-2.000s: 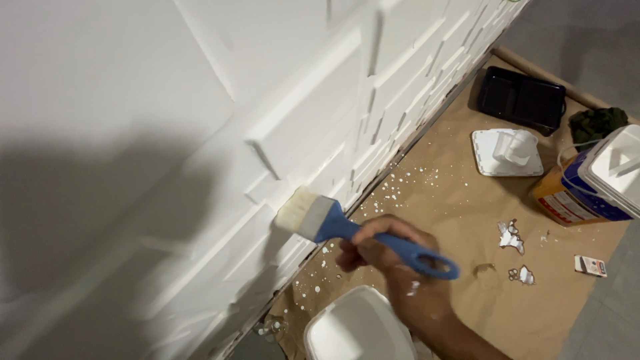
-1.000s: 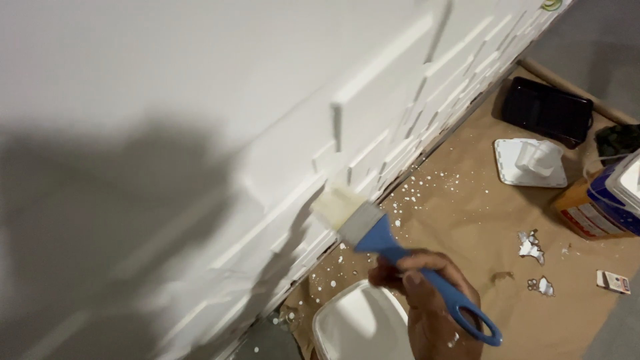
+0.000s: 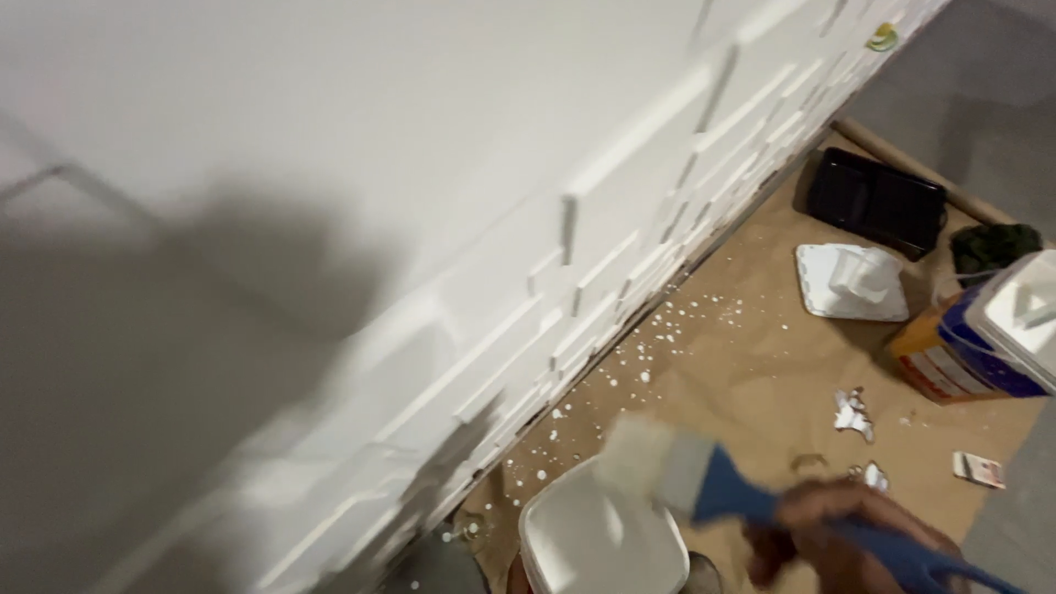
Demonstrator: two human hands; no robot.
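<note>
My right hand (image 3: 850,528), at the lower right, is closed around the blue handle of a wide paintbrush (image 3: 718,483). The brush is blurred, and its pale bristles overlap the upper rim of a white plastic container (image 3: 606,536); whether they touch it cannot be told. White paint or a pale lining shows inside the container. A white wall with raised rectangular relief blocks (image 3: 635,198) fills the left and middle, away from the bristles. Reddish-brown fingertips or another small part show at the container's lower left edge, too little to identify. My left hand cannot be made out.
Brown paper (image 3: 742,355) with white paint spots covers the floor along the wall. On it lie a black paint tray (image 3: 874,202), a white lid (image 3: 817,285) bearing a white piece, a blue and orange bucket (image 3: 957,346), dark cloth (image 3: 994,247) and a small box (image 3: 979,469).
The brush in my right hand was at the wall's relief blocks two seconds ago. It has moved away from the wall, down and right, to above the white container.
</note>
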